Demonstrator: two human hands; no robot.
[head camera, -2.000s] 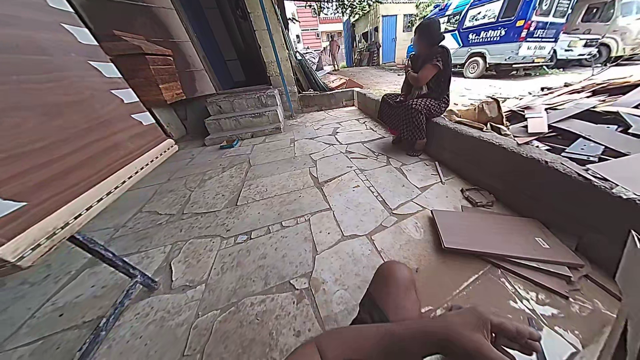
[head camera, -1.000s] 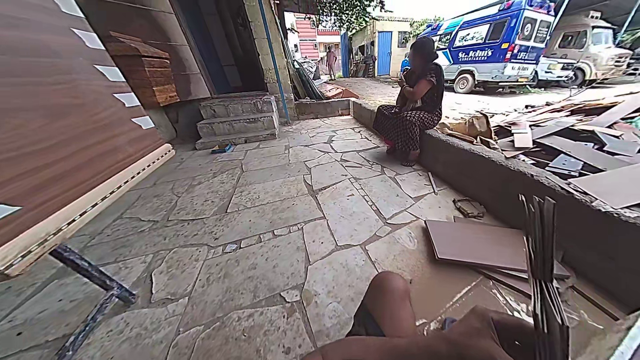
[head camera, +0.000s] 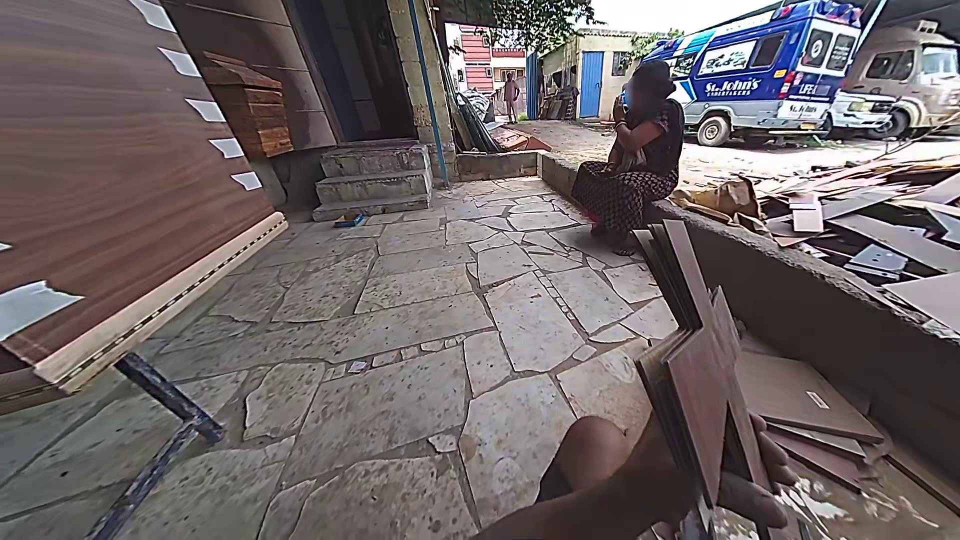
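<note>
My left hand reaches in from the bottom and is closed around a bundle of thin brown board pieces. The pieces stand nearly upright and fan apart at the top; fingers show at their right side. My right hand is not seen. Just right of the bundle, flat brown boards lie in a loose pile on the floor beside the low wall. My bent knee is left of the bundle.
At left, a large wood-grain panel with white tape strips rests above a metal stand. A seated person is on the low wall. Concrete steps stand by the doorway; scrap boards lie beyond the wall.
Two seconds ago my left hand showed no bundle; one second ago the thin boards stood upright at it. They now lean left and fan out more. The seated person has raised a hand to the face.
</note>
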